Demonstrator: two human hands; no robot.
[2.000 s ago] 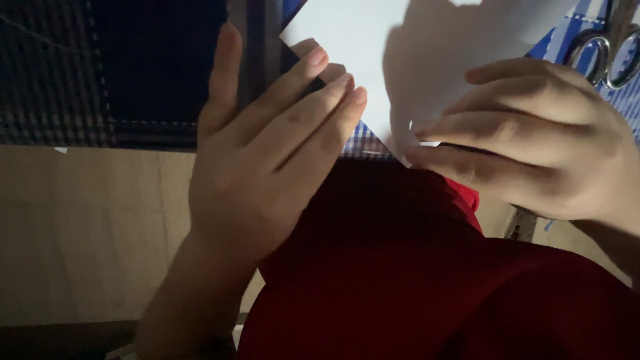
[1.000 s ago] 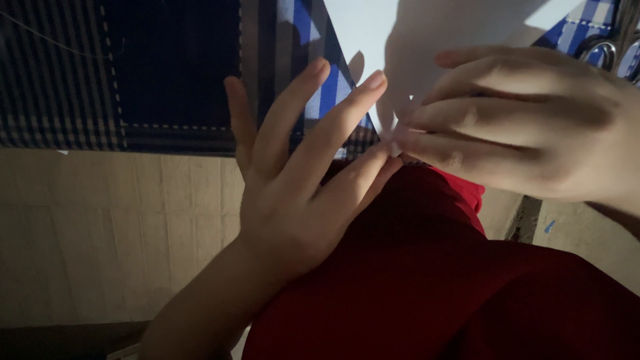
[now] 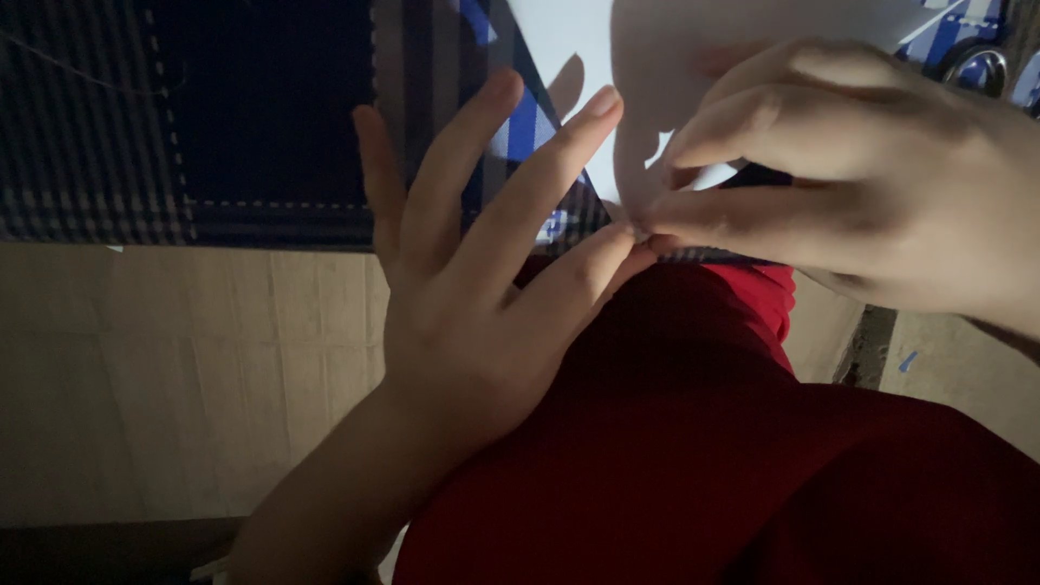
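A sheet of white paper [image 3: 569, 32] lies at the top centre, one corner pointing down to the near edge of the checked cloth. My left hand [image 3: 487, 284] pinches that corner between index finger and thumb, its other fingers spread over the cloth. From the right, my right hand [image 3: 845, 171] grips the same corner with its fingertips, which meet those of my left hand. Shadows of the hands fall across the paper. The fingertips partly hide the corner, so a fold there cannot be made out.
A blue and white checked cloth [image 3: 268, 106] covers the table. A metal scissors handle ring [image 3: 975, 71] shows at the upper right. Below the table edge are a tiled floor [image 3: 203, 357], a red garment [image 3: 691, 455] and a small blue scrap [image 3: 908, 361].
My left hand has moved right to the paper's corner, where its fingertips now meet my right hand's. Two seconds ago it lay on the paper's left part. The paper has turned somewhat.
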